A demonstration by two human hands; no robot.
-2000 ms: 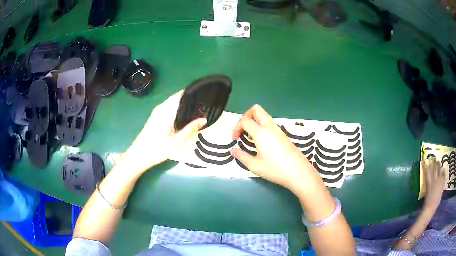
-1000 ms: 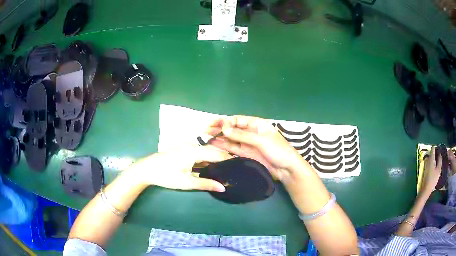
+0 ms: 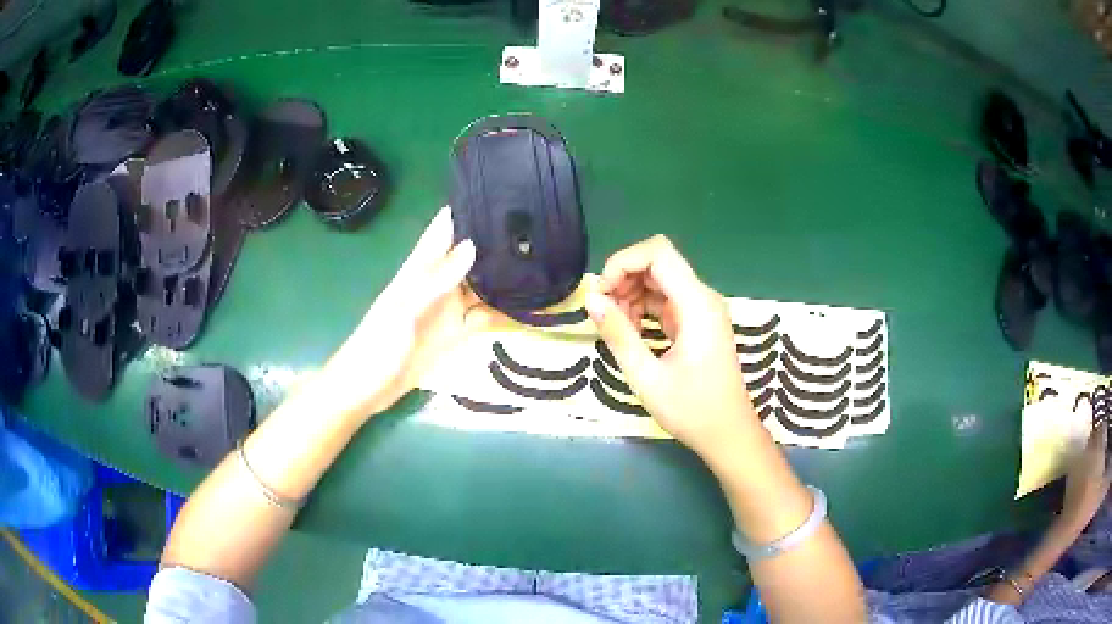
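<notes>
My left hand [image 3: 409, 311] holds a black oval plastic shell [image 3: 522, 219] upright by its lower left edge. The shell's ribbed face with a small central slot is towards me. My right hand [image 3: 671, 335] is just right of the shell's lower end, thumb and fingertips close together; I cannot tell whether a strip is between them. A release-paper sheet [image 3: 457, 417] with columns of black crescent strips [image 3: 815, 388] lies under both hands. The hands and shell hide part of it.
Slotted plates [image 3: 177, 226] are piled at left, with a shiny round black part [image 3: 345, 183] beside them. A single slotted plate [image 3: 201, 414] lies near the left front edge. A white post [image 3: 565, 63] stands at the back. Black parts and another person's hand [image 3: 1083, 469] over a sheet are at right.
The shell has been raised from low in front of me and turned upright, its ribbed face now showing. My right hand has come away from the shell, fingertips now pinched beside it.
</notes>
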